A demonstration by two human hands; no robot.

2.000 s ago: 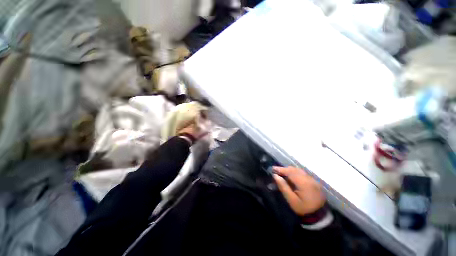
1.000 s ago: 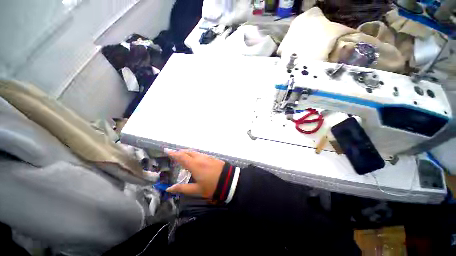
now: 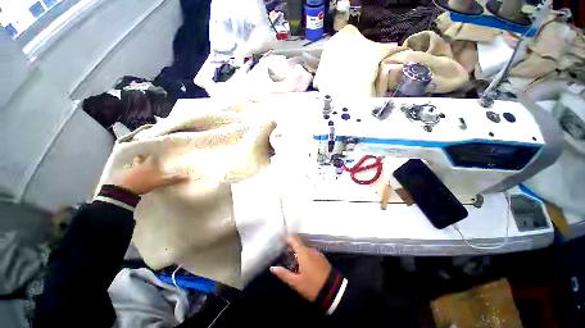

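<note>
A beige fleece garment piece lies over the left part of the white machine table and hangs over its front edge. A smooth white fabric piece lies along its right side. My left hand rests on the fleece at the left with fingers spread. My right hand is at the table's front edge by the white fabric's lower corner, thumb and fingers apart. Whether it touches the fabric is unclear. The sewing machine's needle area is to the right, with no cloth under it.
Red-handled scissors, a small tan strip and a black smartphone with a white cable lie right of the needle. Beige fabric is heaped behind the machine. A cardboard box is below right. Grey fabric hangs below left.
The fleece and white fabric now lie on the table's left part, which was bare. My left hand has come into view on the fleece. My right hand has moved right and down.
</note>
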